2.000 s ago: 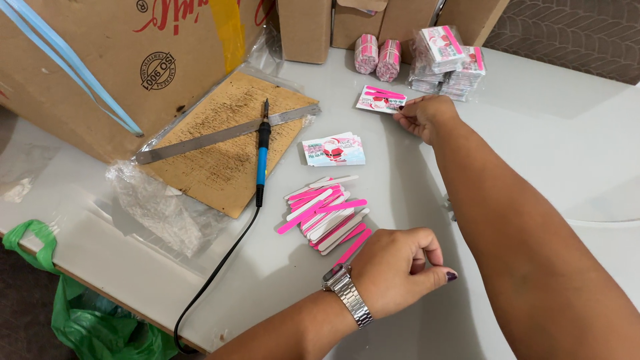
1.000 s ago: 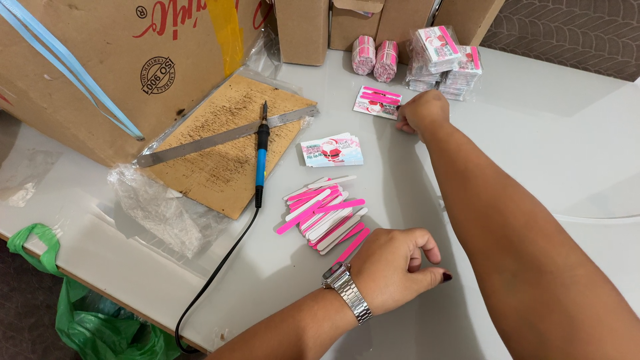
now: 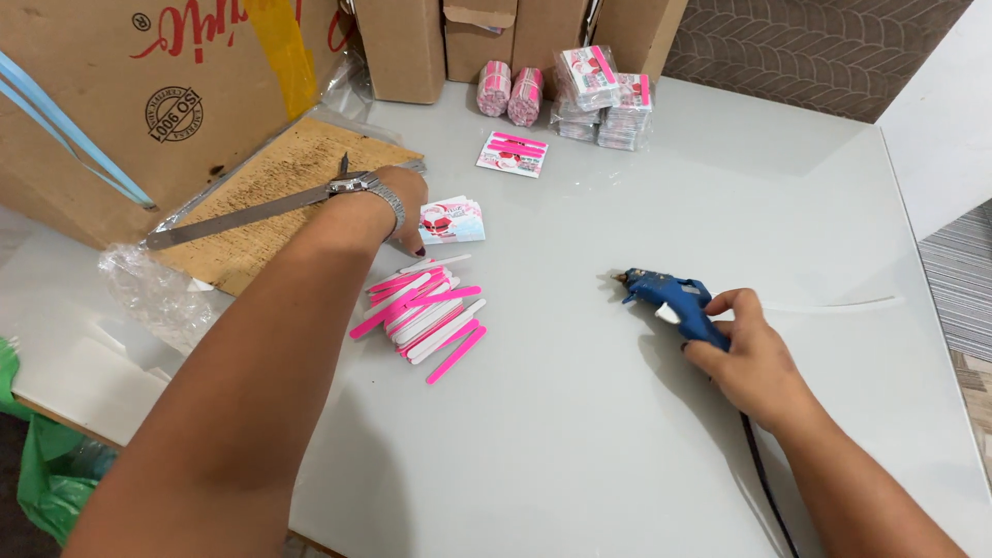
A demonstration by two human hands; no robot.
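Observation:
My right hand [image 3: 748, 353] has its fingers around the handle of a blue hot glue gun [image 3: 670, 298], whose nozzle points left and a clear glue stick trails from its back. My left hand [image 3: 403, 205], with a metal watch, is at the left edge of a stack of printed Santa cards [image 3: 457, 221]; whether it grips anything I cannot tell. Below it lies a loose pile of pink and white nail files [image 3: 426, 310]. Farther back, a card with pink files across it [image 3: 511, 155] lies flat.
Two bundles of files [image 3: 494, 89] and bagged card packs [image 3: 620, 108] stand at the back before cardboard boxes [image 3: 403, 46]. At left, a stained board [image 3: 310, 163] bears a metal strip [image 3: 240, 217] and a partly hidden pointed tool. A black cord [image 3: 763, 473] runs toward the front.
My right hand has left the card at the back and now holds the glue gun. My left hand has moved from beside the file pile to the card stack. The view has shifted.

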